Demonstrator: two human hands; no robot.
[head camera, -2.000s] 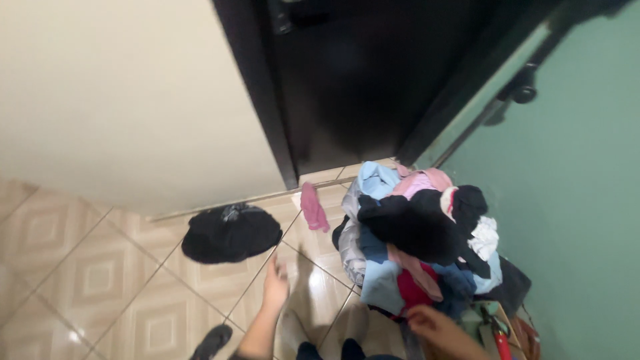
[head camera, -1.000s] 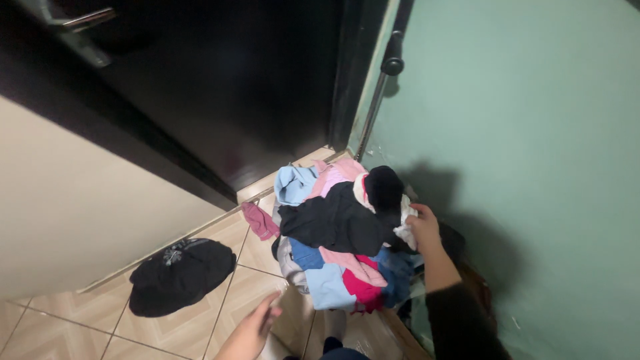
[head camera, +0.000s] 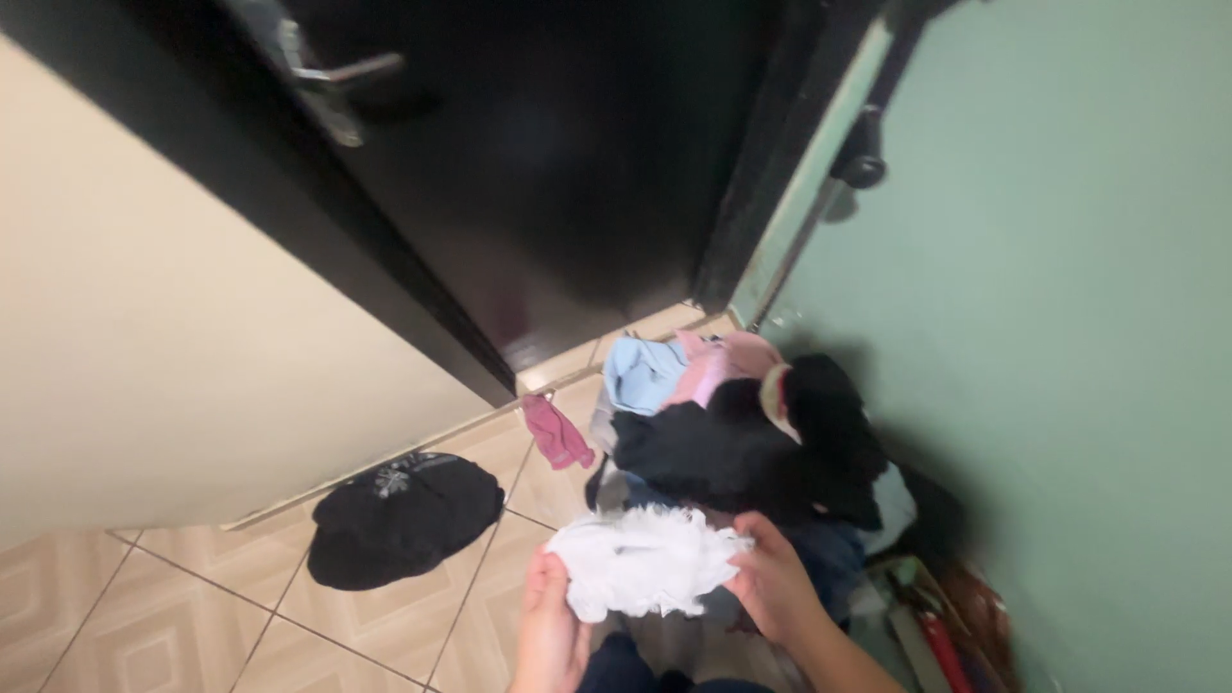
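A white frilly-edged cloth item (head camera: 650, 563) is stretched between my hands, low in the middle of the view. My left hand (head camera: 551, 616) grips its left end, and my right hand (head camera: 773, 577) grips its right end. Beyond them lies a heap of clothes, with black garments (head camera: 712, 448) on top, a light blue one (head camera: 643, 373) and a pink one (head camera: 717, 364) at the back. A dark pink sock-like piece (head camera: 556, 431) lies on the tiles left of the heap. Farther left is a black garment (head camera: 404, 520) with a pale print.
A dark door (head camera: 568, 183) with a metal handle (head camera: 351, 72) stands behind the heap. The green wall (head camera: 1049, 318) rises at the right, a black pole (head camera: 857, 159) leaning by it. At the lower right is a box (head camera: 905, 616) holding a red item.
My right hand has come away from the right side of the heap with the white item, which lay there earlier. My left hand, empty before, now grips its other end.
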